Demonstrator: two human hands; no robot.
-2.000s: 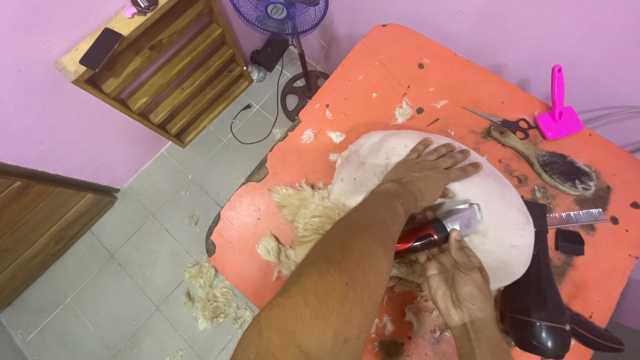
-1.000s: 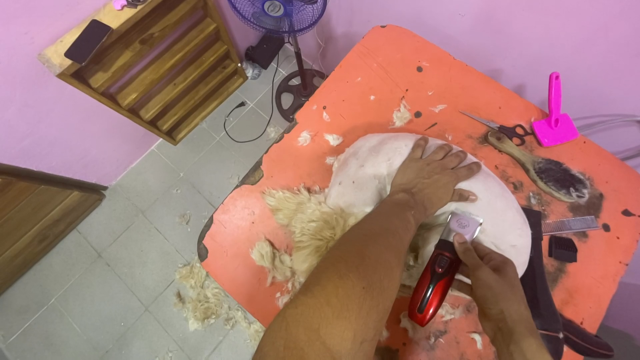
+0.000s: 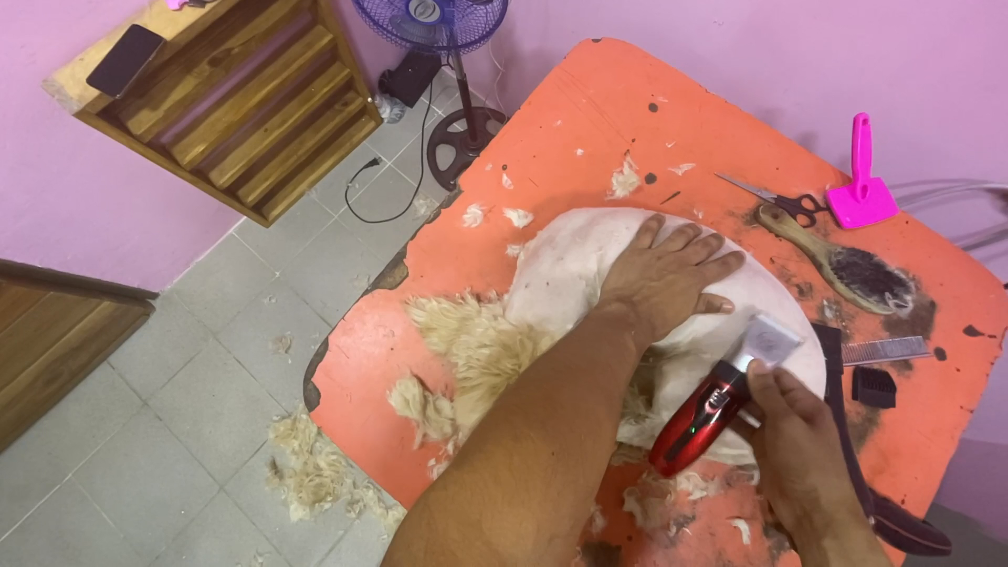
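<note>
A pale, closely shorn animal's body (image 3: 563, 256), seemingly a dog's, lies curled on an orange-topped table (image 3: 362, 342); its head cannot be made out. My left hand (image 3: 669, 276) rests flat on its upper side, fingers spread. Lower right, my right hand (image 3: 795, 433) grips a red and black hair clipper (image 3: 701, 417) near its blade end. The clipper slants up to the right, its metal blade over or against the pale body; contact is unclear. Long cream fur (image 3: 496, 346) lies left of the body, partly behind my left forearm.
Scissors (image 3: 802, 209), a pink slicker brush (image 3: 862, 201), a wooden-handled brush (image 3: 819, 252), a metal comb (image 3: 886, 350) and a black clipper guard (image 3: 874, 388) lie at right. Loose fur (image 3: 311, 465) is on the tiled floor. A fan (image 3: 465, 118) stands behind the table.
The clipper lay flatter, partly beside my left wrist, two seconds ago; it has turned and shifted right with my right hand, its blade pointing more upward. My left hand stays on the pale body.
</note>
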